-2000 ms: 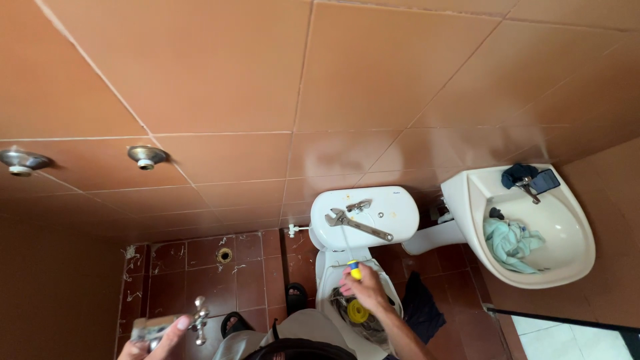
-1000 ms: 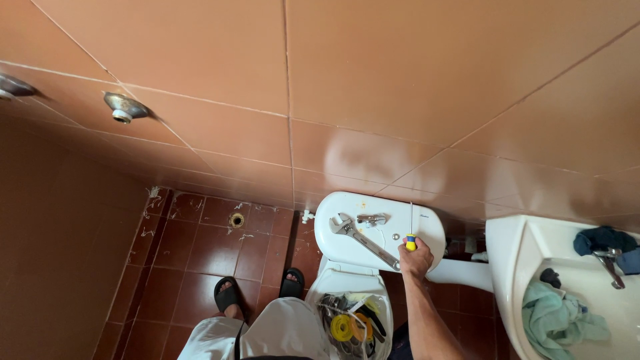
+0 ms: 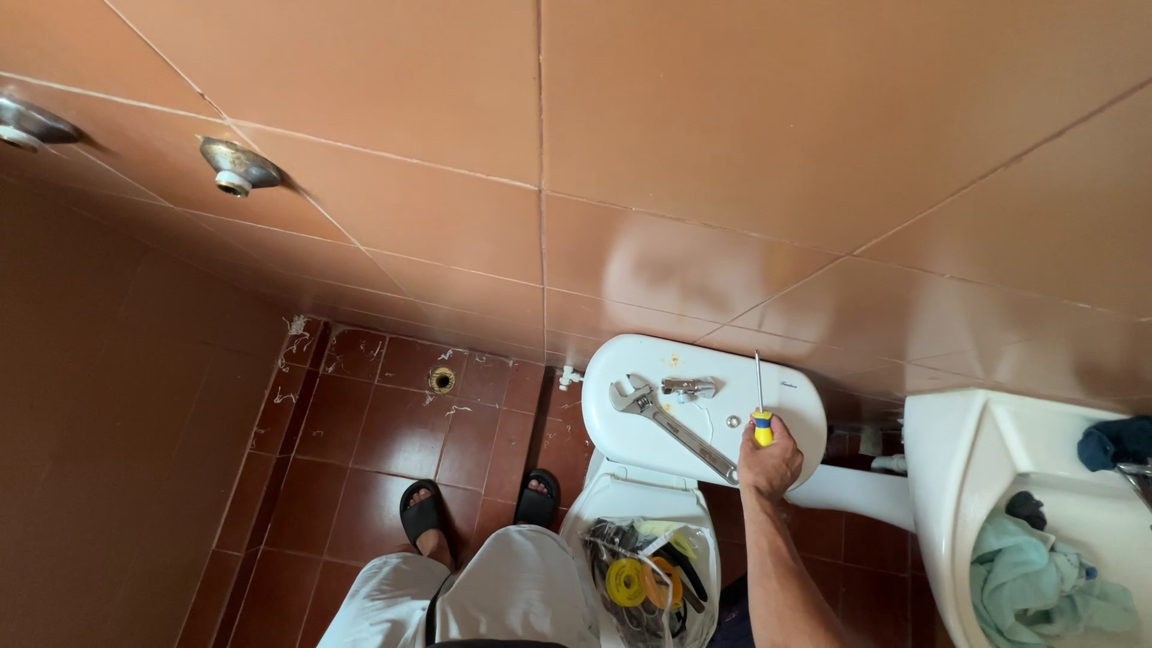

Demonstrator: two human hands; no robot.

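My right hand is closed around the yellow and blue handle of a screwdriver, over the right part of the white toilet tank lid. The screwdriver's shaft points toward the wall. Left of the hand an adjustable wrench lies slantwise on the lid, its handle end close to my hand. A small chrome fitting lies beside the wrench's jaws. My left hand is out of view. On the toilet seat a clear plastic bag holds several things, among them a yellow tape roll and an orange one.
At the right stands a white washbasin with a light green cloth in it. Two metal flanges, one nearer, stick out of the tiled wall. White scraps lie around the floor drain. My sandalled feet are on the tiles.
My right hand has moved with the screwdriver from over the bag to the tank lid. My left hand, earlier holding a metal fitting, has left the view.
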